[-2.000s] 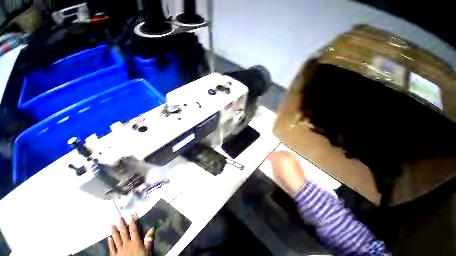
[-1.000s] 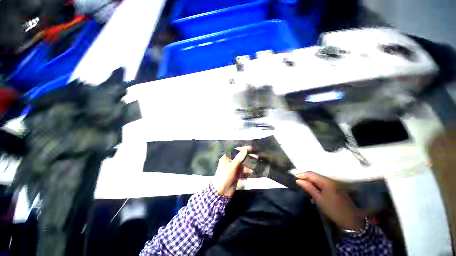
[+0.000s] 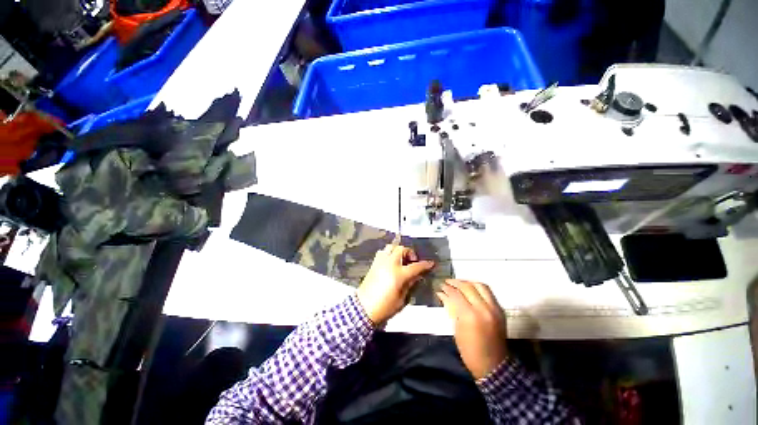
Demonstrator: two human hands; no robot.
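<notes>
A camouflage panel with a black section at its left end lies flat on the white table, left of and in front of the needle area. My left hand is on the panel's right part, with thumb and fingertips pinched at the fabric. My right hand rests at the panel's right end, fingertips on its lower edge. A small piece may lie between my fingers; I cannot tell. The white sewing machine stands at the right.
A heap of camouflage and black pieces hangs over the table's left side. Dark strips, metal prongs and a flat black rectangle lie beneath and before the machine arm. Blue bins stand behind the table.
The view has steadied. The dark piece stretched between my hands a second ago is now down at the panel's right end. The panel's left end has tilted upward, and both hands are closer together.
</notes>
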